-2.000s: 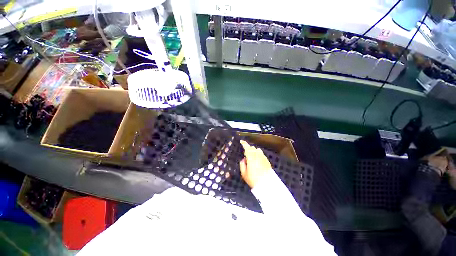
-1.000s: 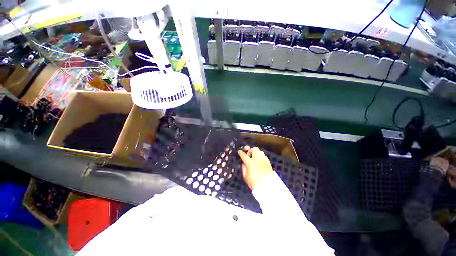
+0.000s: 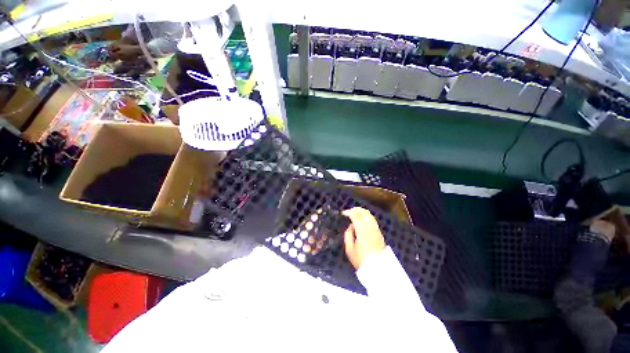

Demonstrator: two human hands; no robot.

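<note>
A thin black perforated sheet lies bent over an open brown carton, its left part raised near the fan. Light shows through some of its round holes near the middle. My right hand is on top of the sheet, fingers curled, fingertips at its surface; whether they grip anything is hidden. My left hand is under the sheet, only skin-toned patches showing through the holes. Its fingers are hidden.
A second carton with loose black parts stands left of the white fan. Dark wired parts lie between the cartons. More perforated sheets lie to the right. A red stool is lower left. Another person's arm is far right.
My right hand has moved a little right and down across the sheet. The sheet's left part, blurred before, now shows sharper and has shifted, uncovering some wired parts below it.
</note>
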